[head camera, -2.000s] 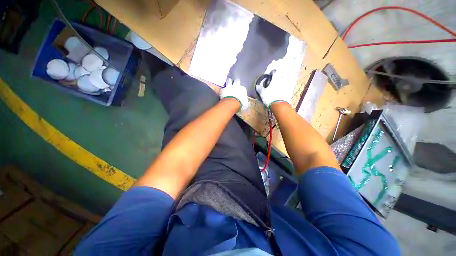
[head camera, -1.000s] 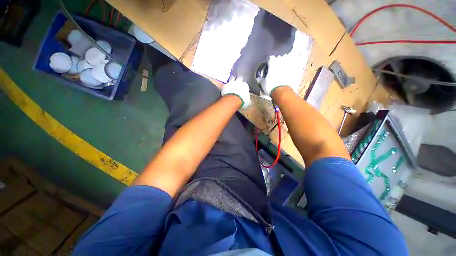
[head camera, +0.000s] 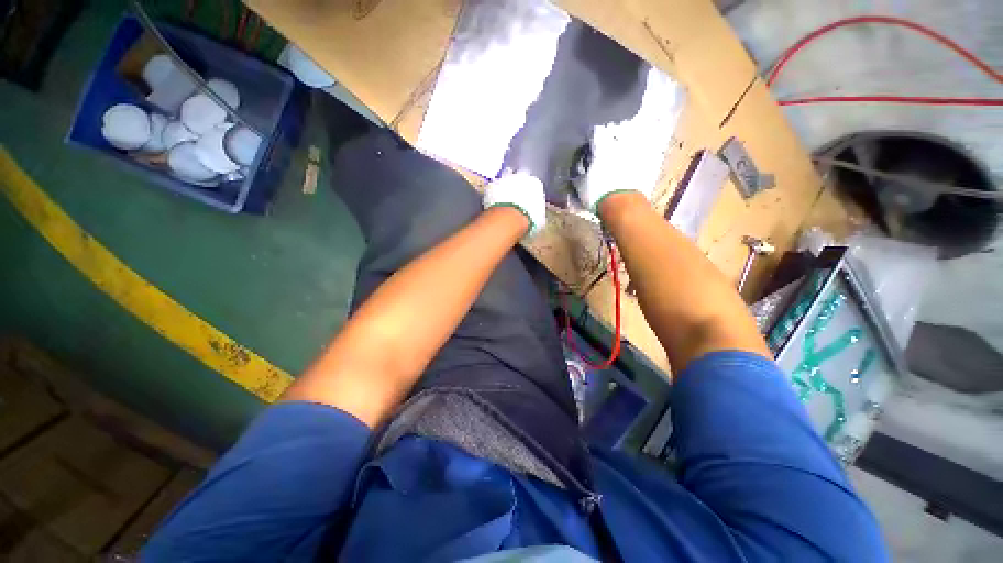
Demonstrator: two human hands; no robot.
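A flat, shiny metal panel (head camera: 484, 88) with white glare and a dark grey band lies on the cardboard-covered bench. My right hand (head camera: 618, 165), in a white knit glove with a green cuff, is closed over a dark round air sander (head camera: 580, 163) on the panel near its front edge. The hand hides most of the sander. A red air hose (head camera: 617, 308) hangs from below my right wrist over the bench edge. My left hand (head camera: 517, 198), gloved alike, rests at the panel's near edge; its fingers are too small and blurred to read.
Right of the panel lie a metal strip (head camera: 697, 195), a small grey bracket (head camera: 746, 167) and a small hammer (head camera: 754, 251). A shallow case with green streaks (head camera: 836, 352) stands right. A blue bin (head camera: 255, 198) of white discs is on the floor left.
Since two seconds ago my right hand and the sander have shifted slightly up the panel, and the hand now covers more of the sander. My left hand stays at the near edge.
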